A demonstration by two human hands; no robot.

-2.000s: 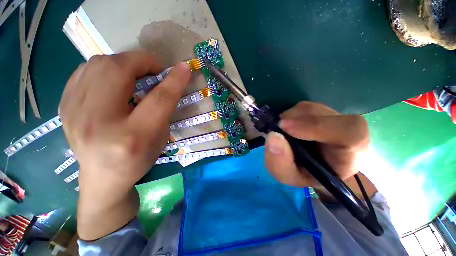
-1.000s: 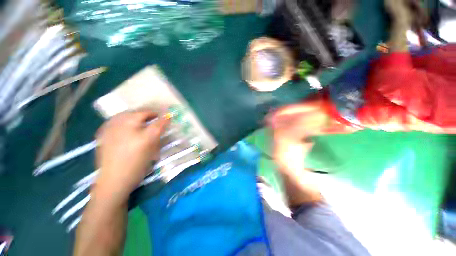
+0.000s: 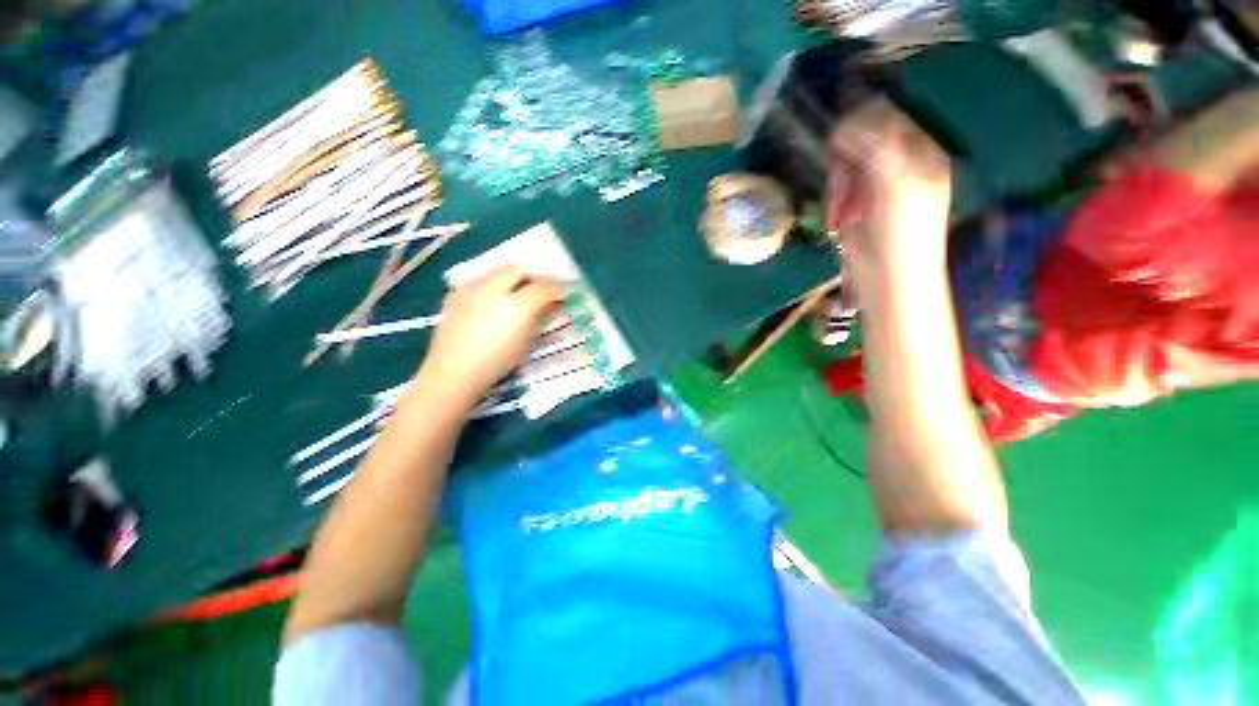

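Observation:
My left hand (image 3: 483,328) lies over the pale soldering fixture (image 3: 522,254), its fingers pinched on an LED strip (image 3: 380,330) whose tail sticks out to the left. Several small green control boards (image 3: 602,341) line the fixture's right edge, with white strips running left from them under my hand and wrist. My right hand (image 3: 891,159) is raised at the dark boxy stand (image 3: 815,104), beyond the round golden-brown tin (image 3: 747,218). It is blurred; no soldering iron can be made out in it.
The unsoldered LED strip pile (image 3: 332,173) lies at far left, with finished strip assemblies (image 3: 145,283) beyond. The PCB heap (image 3: 545,117), brown block (image 3: 695,112) and blue bin (image 3: 532,11) are at the far side. A person's red sleeve (image 3: 1146,276) is at right.
The soldering iron, seen in my right hand at the boards two seconds ago, is no longer discernible. My right hand has moved away to the dark stand. My left hand stays at the fixture. The view is wider.

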